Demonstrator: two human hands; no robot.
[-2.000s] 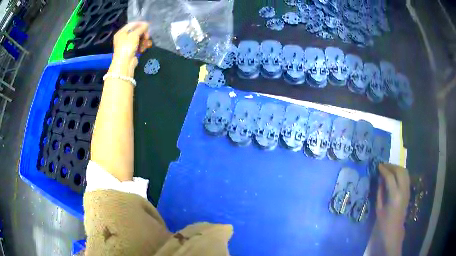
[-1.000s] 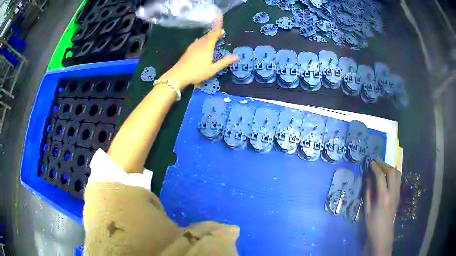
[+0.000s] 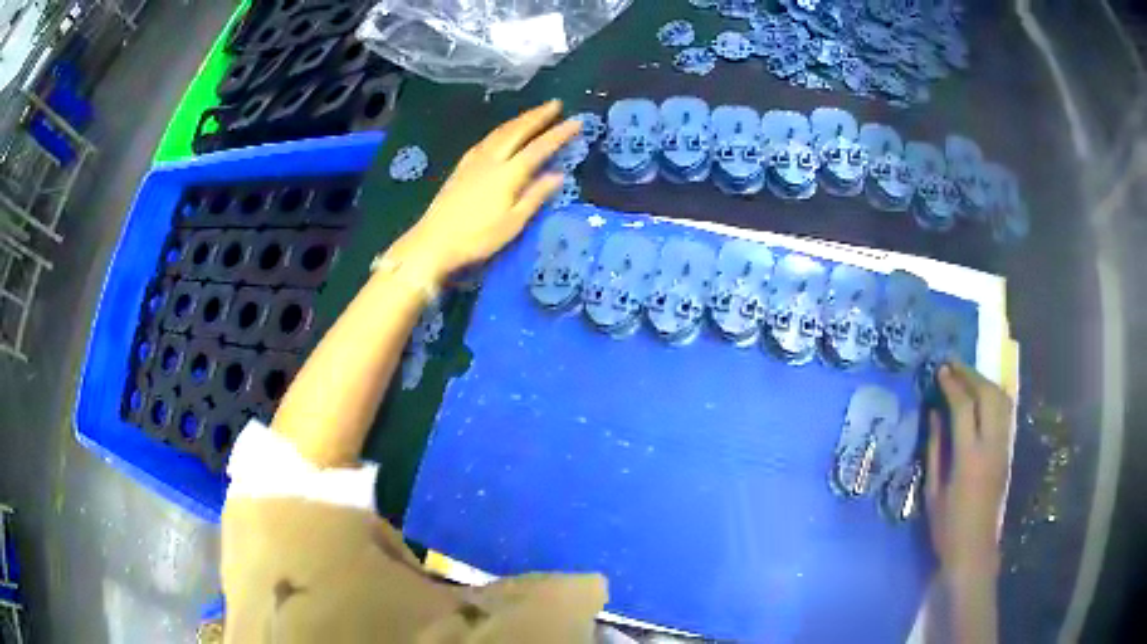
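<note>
My left hand [image 3: 497, 199] is palm down with fingers spread, its fingertips beside a few round notched discs [image 3: 572, 151] at the blue board's [image 3: 629, 466] upper left corner. More discs [image 3: 425, 342] lie beside my left wrist. A row of pale blue-grey oval housings [image 3: 679, 289] lies along the board's top. My right hand [image 3: 971, 440] is at this row's right end, fingertips at the last housing; whether it grips it is hidden. Beside that hand two housings [image 3: 865, 440] lie on the board, with thin silver strips.
A second row of housings [image 3: 790, 151] lies beyond the board, with a disc heap [image 3: 843, 44] behind it. A clear bag [image 3: 491, 38] lies at the top. Black trays [image 3: 252, 308] sit in a blue crate [image 3: 113, 327] at left. Tiny gold pieces [image 3: 1050, 466] lie at right.
My left hand let go of the clear bag, which moved away to the top, and came down to the board's upper left corner. Discs now show beside my left wrist. My right hand stayed nearly in place.
</note>
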